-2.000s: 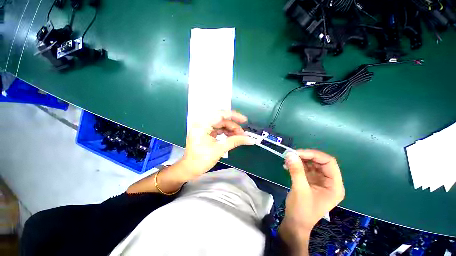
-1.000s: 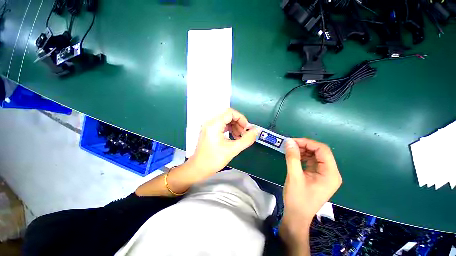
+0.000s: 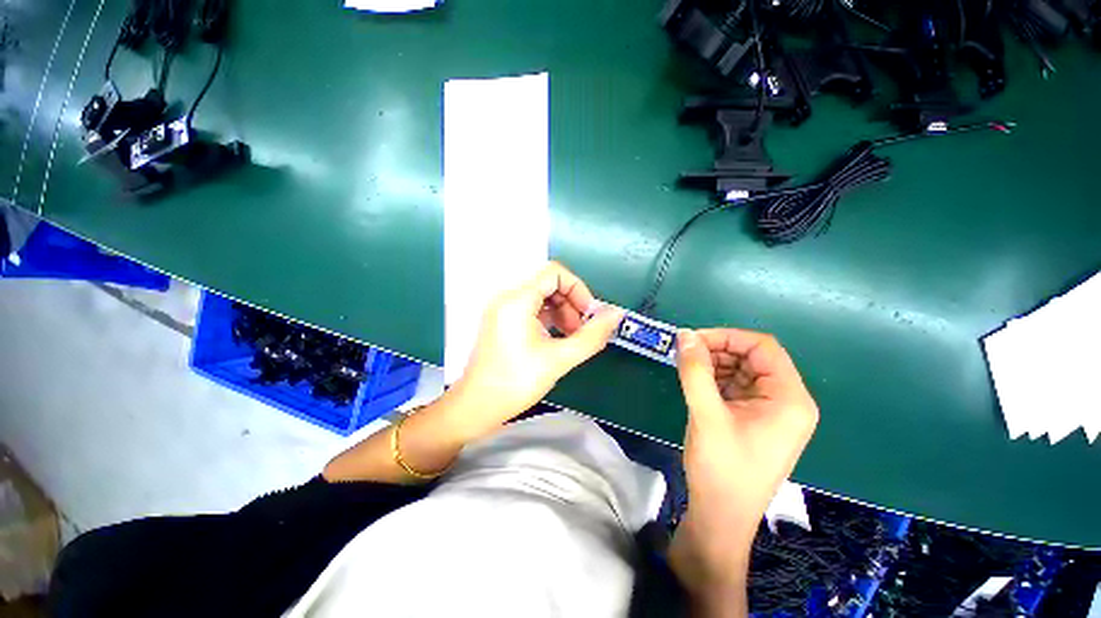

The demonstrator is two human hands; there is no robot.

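Note:
A cabled electronic unit (image 3: pixel 648 337) lies between my hands at the bench's front edge, its blue connector facing up. The pale adhesive face label (image 3: pixel 663 355) sits around the connector on the unit's face. My left hand (image 3: pixel 522 347) pinches the left end and my right hand (image 3: pixel 749 404) presses the right end with the thumb; the fingertips hide both ends. The unit cable (image 3: pixel 799 213) runs up and right to a tied coil. A release liner sheet (image 3: pixel 496 181) lies behind my left hand.
Waiting units (image 3: pixel 739 151) lie tangled at the far right. Spare label sheets (image 3: pixel 1053 362) fan out at the right edge. A separate unit group (image 3: pixel 151 135) is at the far left. A blue bin (image 3: pixel 350 408) of black parts stands below the bench edge. Another white sheet (image 3: pixel 392 4) shows at the top.
The label, held above the unit earlier, now lies on its face around the blue connector. Both hands have come down slightly closer together. A white sheet has come into view at the top.

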